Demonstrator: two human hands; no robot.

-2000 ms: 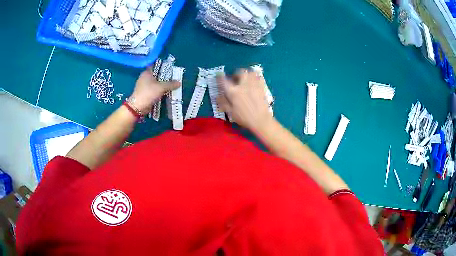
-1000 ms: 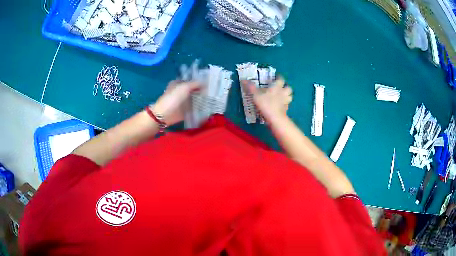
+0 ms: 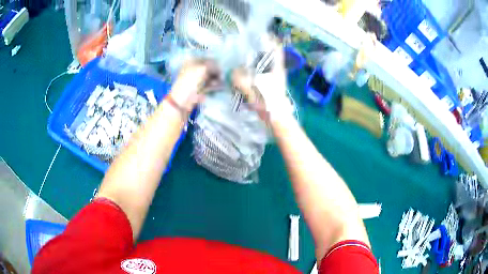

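Note:
The clear plastic bag [image 3: 230, 144], packed with white strips, lies on the green bench beyond my body. My left hand [image 3: 190, 83] is blurred at the bag's upper left, fingers bent near its crinkled film. My right hand [image 3: 265, 88] is blurred at its upper right, with dark-lined strips [image 3: 264, 61] beside its fingers. Blur and film hide what either hand grips. The blue plastic basket [image 3: 61, 131], full of short white pieces [image 3: 109, 120], stands left of the bag, partly behind my left forearm.
A fan [image 3: 208, 21] stands at the back. A long strip [image 3: 294, 238] lies near the front, and another [image 3: 369, 210] right of my right forearm. A loose strip pile [image 3: 414, 238] lies far right. Blue parts bins [image 3: 320, 85] and gold-brown strips [image 3: 361, 115] are along the back.
Both hands have moved forward from the strap bundles near my body to the plastic bag. The view has tilted up, showing the fan and shelf. The near bundles are no longer visible.

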